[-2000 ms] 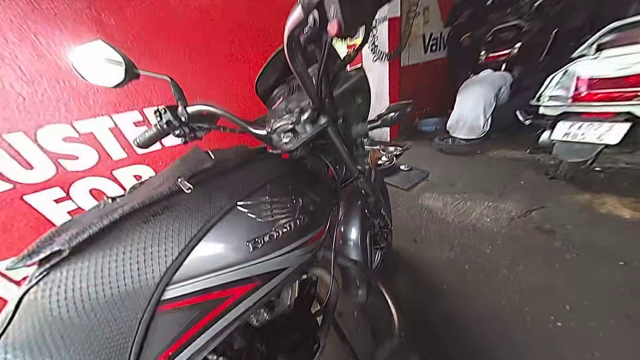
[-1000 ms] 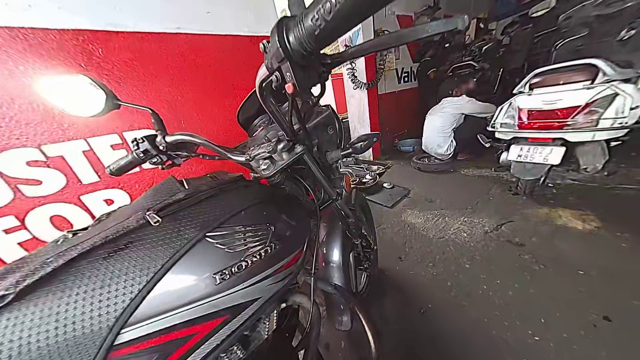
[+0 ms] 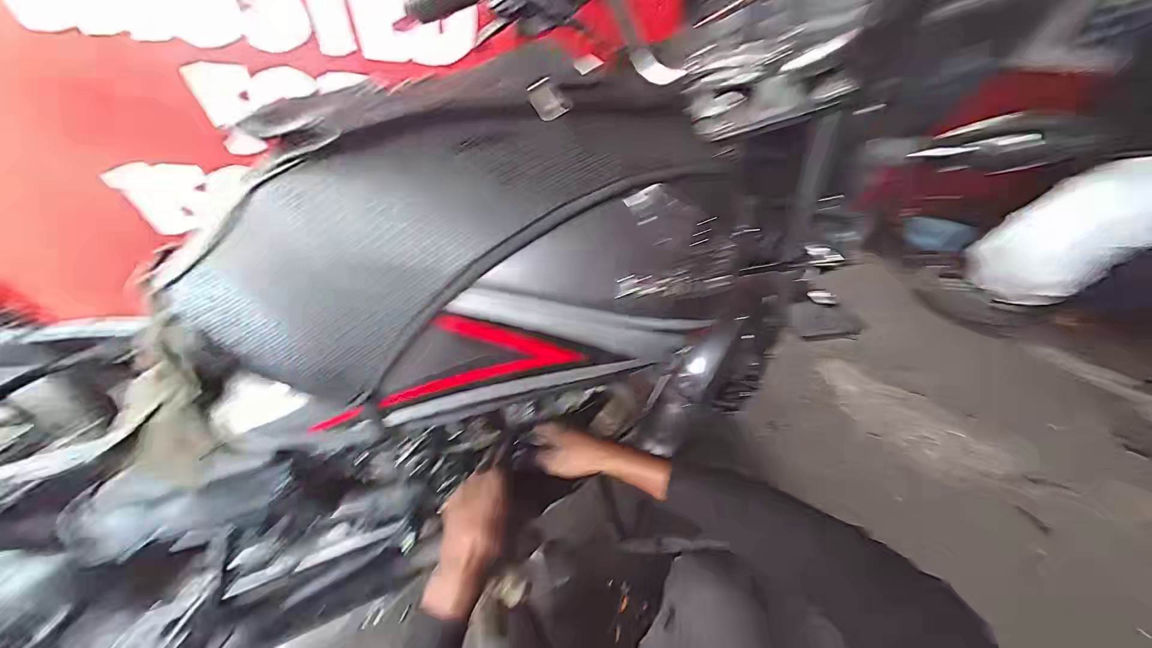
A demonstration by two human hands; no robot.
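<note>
A grey motorcycle with a fuel tank (image 3: 621, 261) and a textured black tank cover (image 3: 396, 225) fills the middle of the blurred view. Both of my hands reach in beneath the tank, close together at the engine area (image 3: 450, 450). My left hand (image 3: 475, 517) comes up from below, its fingers among dark parts. From the right, in a dark sleeve, comes my right hand (image 3: 576, 453), its fingertips near the same parts. Blur hides what the fingers touch or hold.
A red wall (image 3: 81, 180) with white lettering stands behind the motorcycle. At the right edge is a person in a white top (image 3: 1071, 234). A dark flat object (image 3: 823, 319) lies on the grey ground (image 3: 936, 450) beyond the front end.
My hands, out of view before, are now at the engine under the tank. The view has swung down toward the motorcycle's side. The white scooter is out of view.
</note>
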